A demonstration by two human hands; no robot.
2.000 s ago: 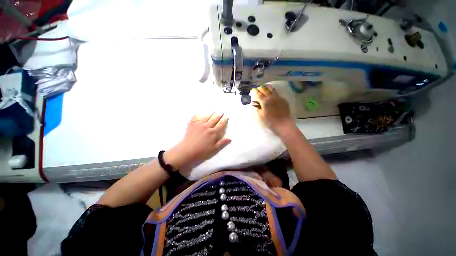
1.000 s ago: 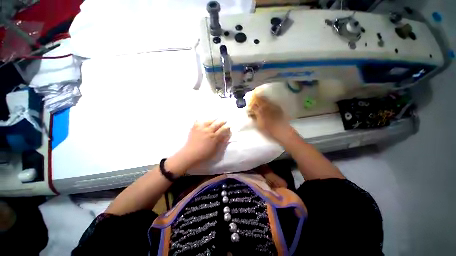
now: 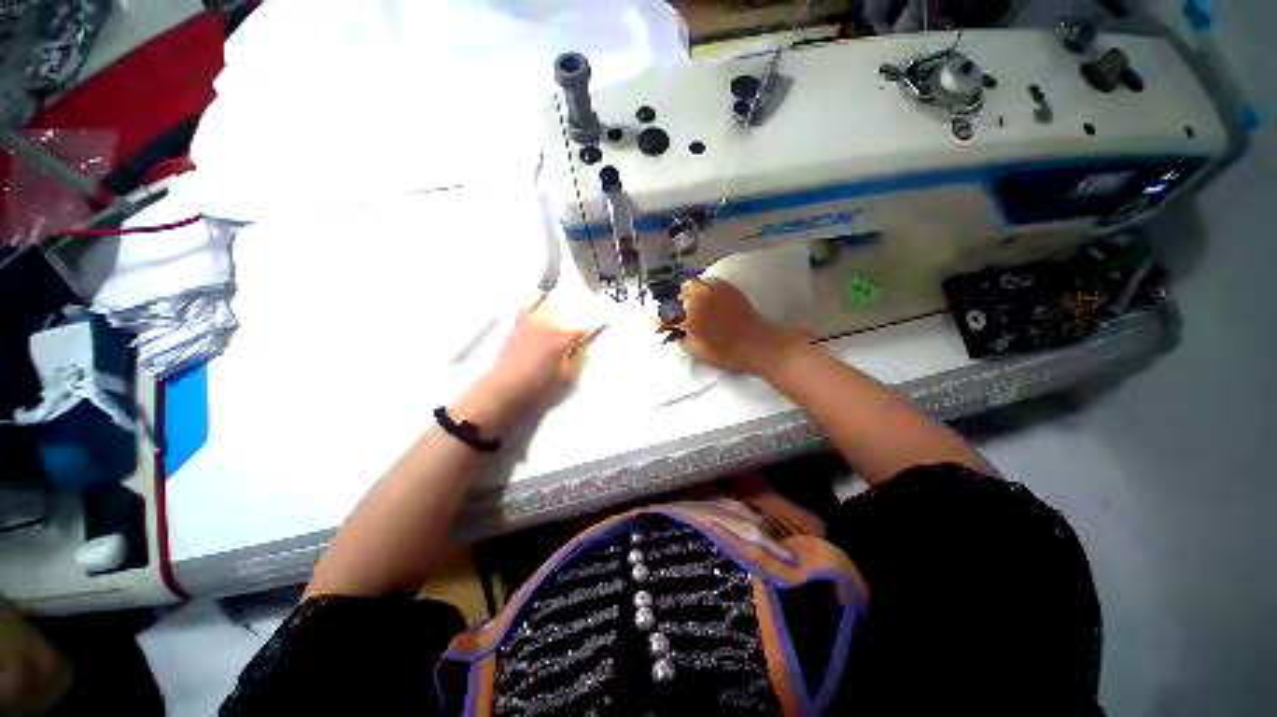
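A white garment panel (image 3: 637, 367) lies under and around the needle area of the white lockstitch machine (image 3: 868, 154). It blends into the white table, so its edges are hard to see. My left hand (image 3: 539, 350) is on the cloth just left of the presser foot (image 3: 626, 291), fingers bent and pinching the cloth. My right hand (image 3: 721, 325) is close at the right of the presser foot, fingers curled. A small dark tool, perhaps thread snips (image 3: 672, 332), shows at its fingertips.
A stack of small white pieces (image 3: 182, 294) lies at left above a blue patch (image 3: 185, 420). A broad white heap of cloth (image 3: 378, 84) is at the back. A patterned black pouch (image 3: 1057, 301) lies at right. A green sticker (image 3: 863, 290) is on the machine. Part of another person shows at lower left.
My left hand has moved up and forward towards the presser foot, its fingers now bent. My right hand has moved slightly left and down. The cloth at the table's front edge has been drawn back from it.
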